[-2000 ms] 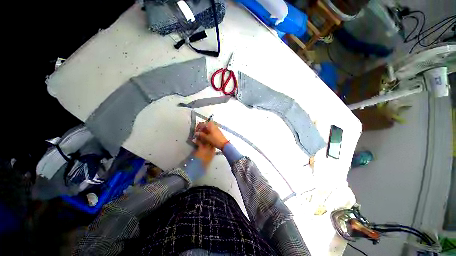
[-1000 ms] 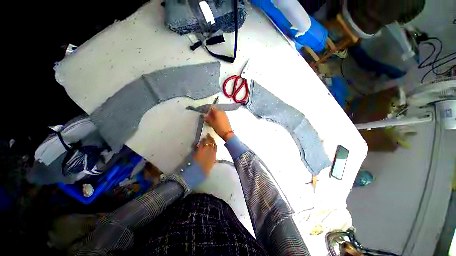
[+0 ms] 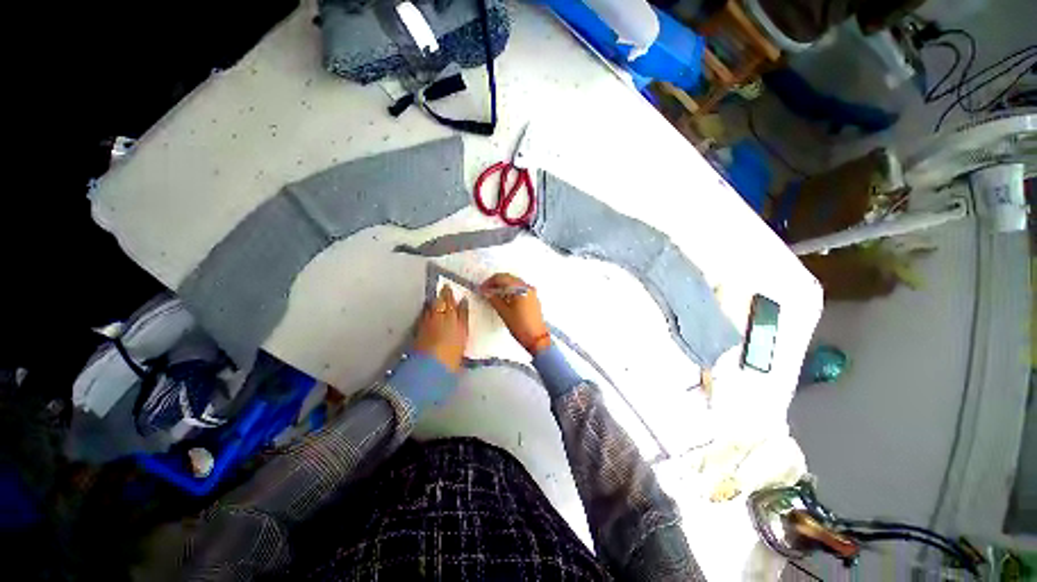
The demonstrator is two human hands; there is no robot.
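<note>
A white curved paper template (image 3: 489, 334) lies on a curved grey cloth piece (image 3: 507, 364), whose grey border shows around it. My left hand (image 3: 444, 325) presses flat on the template near its far left end, holding nothing. My right hand (image 3: 517, 309) is just right of it, at the template's upper edge, with fingers pinched around a thin pen-like stick (image 3: 496, 292). The stick is small and blurred. The template's right part is washed out by glare.
Beyond my hands lie a dark grey strip (image 3: 464, 241), red-handled scissors (image 3: 506, 191), a wide grey panel (image 3: 324, 216) and a narrower one (image 3: 637, 250). A phone (image 3: 761, 332) is right, an iron (image 3: 802, 523) lower right, a blue-grey bundle (image 3: 415, 46) at the far edge.
My right hand has moved from the template's far left corner rightward along its upper edge. My left hand has moved up and left onto the template's end. The camera view has shifted slightly.
</note>
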